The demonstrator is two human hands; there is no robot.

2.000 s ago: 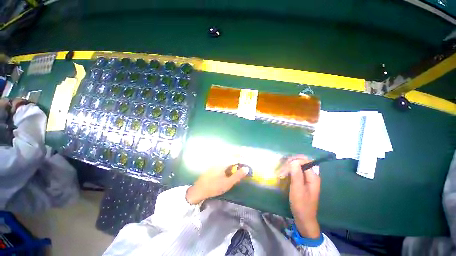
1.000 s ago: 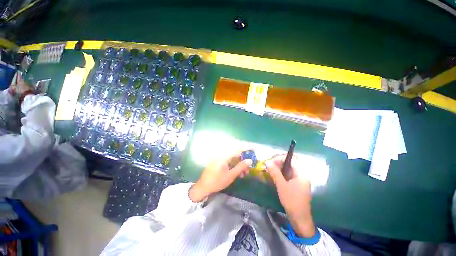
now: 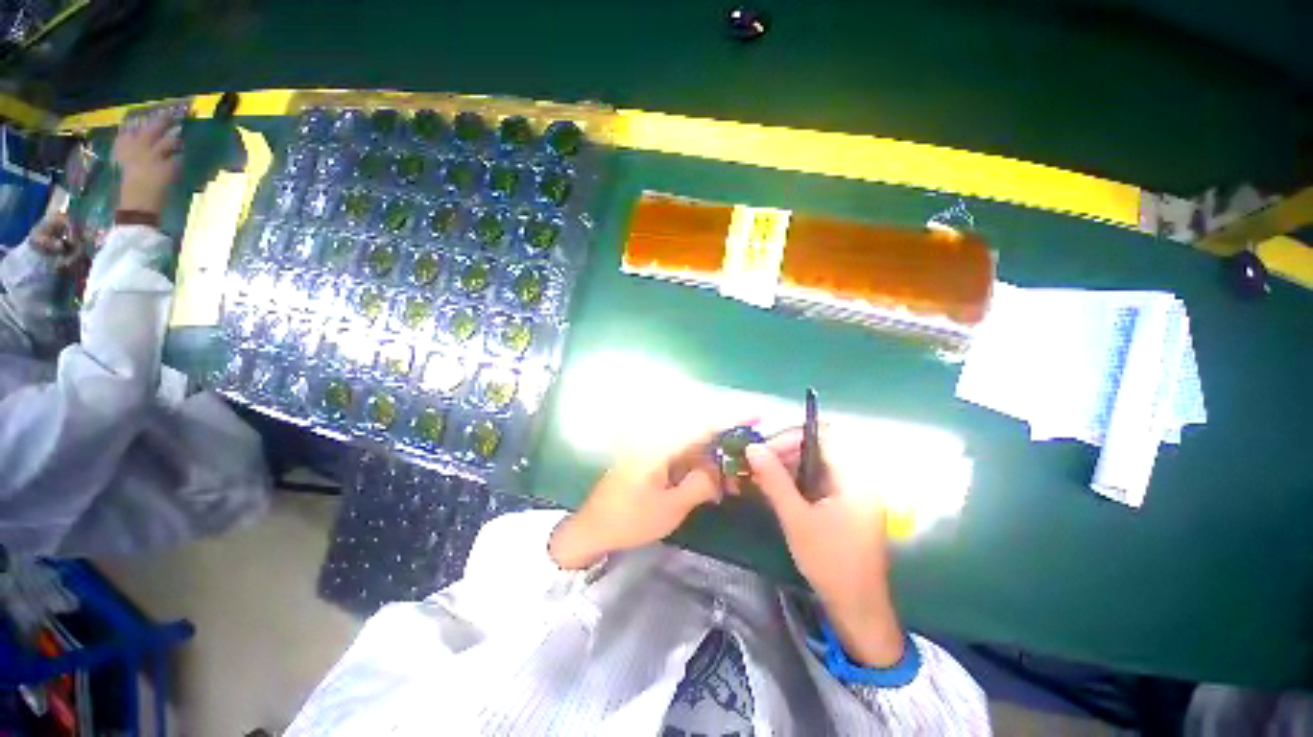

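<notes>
My left hand point(image 3: 644, 500) holds a small round module point(image 3: 736, 448) by its edge in front of my chest. My right hand point(image 3: 828, 536) holds dark tweezers point(image 3: 811, 439), their dark end pointing up and away from me. My right fingertips meet the module; the tweezer tip there is too small to make out. A release liner sheet point(image 3: 619, 403), washed out by glare, lies behind and under my hands. A yellow film patch point(image 3: 901, 521) shows on it right of my right hand. A blue band point(image 3: 873, 668) is on my right wrist.
The clear blister tray point(image 3: 386, 305) with round modules lies left. The amber film stack point(image 3: 878, 269) with a pale band lies beyond the liner, white sheets point(image 3: 1073, 360) at its right end. A dark tray point(image 3: 411, 533) sits low beside the bench. Another person's arm point(image 3: 118, 310) reaches in at far left.
The module has turned in my left hand and my right fingertips have closed in on it. The tweezers stand more upright. The other person's arm has reached forward. The view has shifted slightly.
</notes>
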